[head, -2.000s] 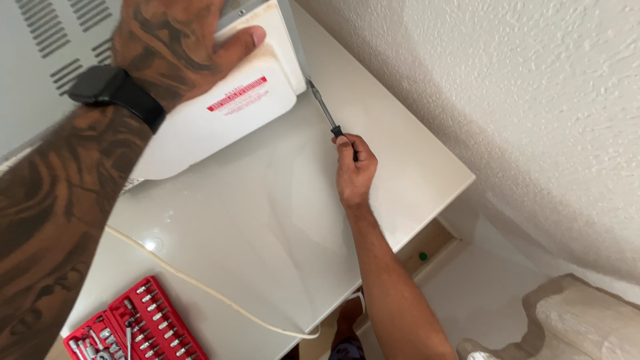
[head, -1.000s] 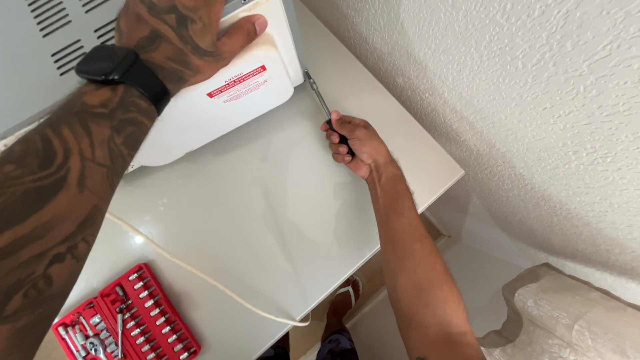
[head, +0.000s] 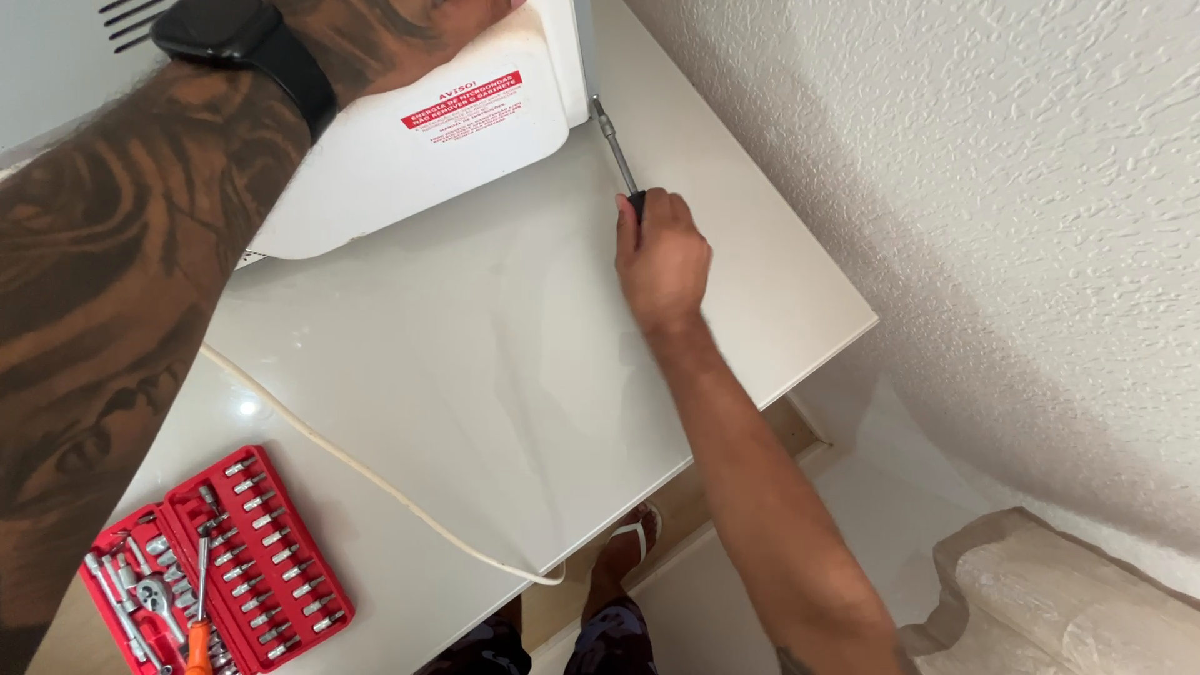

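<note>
My right hand [head: 664,258] is closed around the black handle of a bit driver [head: 620,159] with a metal shaft. The driver's tip meets the lower corner edge of a microwave oven [head: 422,150], whose white panel bears a red warning label [head: 462,100]. My left hand [head: 422,28], below a tattooed forearm with a black smartwatch [head: 220,33], lies over the top of the oven's white panel; its fingers are mostly cut off by the frame's upper edge.
A red socket and bit set [head: 262,562] lies at the lower left, with an orange-handled screwdriver [head: 199,647] on it. A cream power cord [head: 375,478] crosses the white tabletop [head: 450,356]. A textured wall [head: 984,187] stands at right, above beige fabric [head: 1087,600].
My right hand has changed its grip on the driver's handle, with the back of the hand now showing more. The driver's tip stays at the oven's corner. The view has shifted slightly.
</note>
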